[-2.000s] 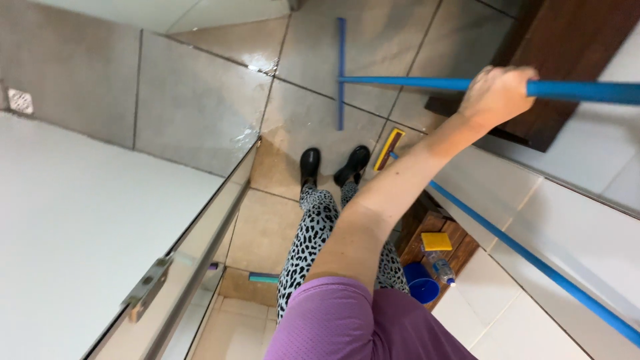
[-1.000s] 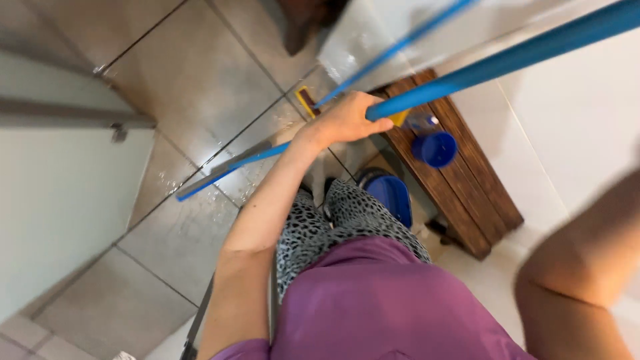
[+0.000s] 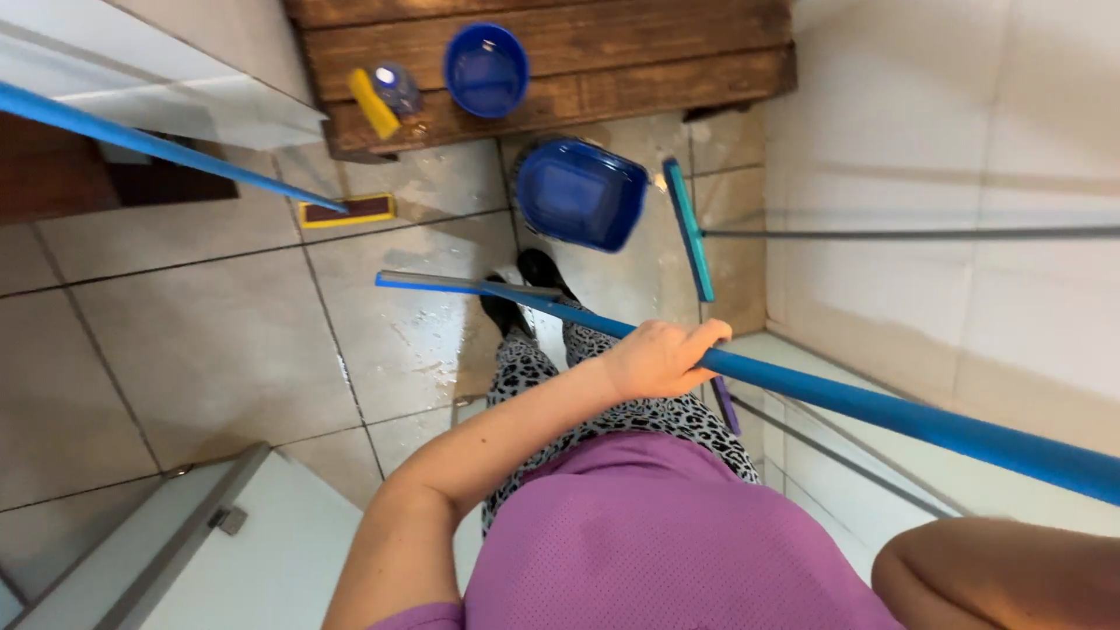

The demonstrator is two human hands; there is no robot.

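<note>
My left hand is closed around the blue pole of a floor squeegee, in front of my thighs. The squeegee's head, grey with a blue edge, is to the left of my black shoes, over the wet tiles. The pole runs off the right edge of the view. Of my right arm only a part shows at the lower right; the right hand is outside the view.
A wooden bench holds a blue bowl, a plastic bottle and a yellow sponge. A blue bucket stands before it. A yellow-edged brush and a teal squeegee rest on the floor. Glass panels flank me.
The view has turned strongly, bringing the bench, bucket and teal squeegee ahead of me. My left hand still holds the blue pole. The right arm remains partly visible at the side, as one second ago.
</note>
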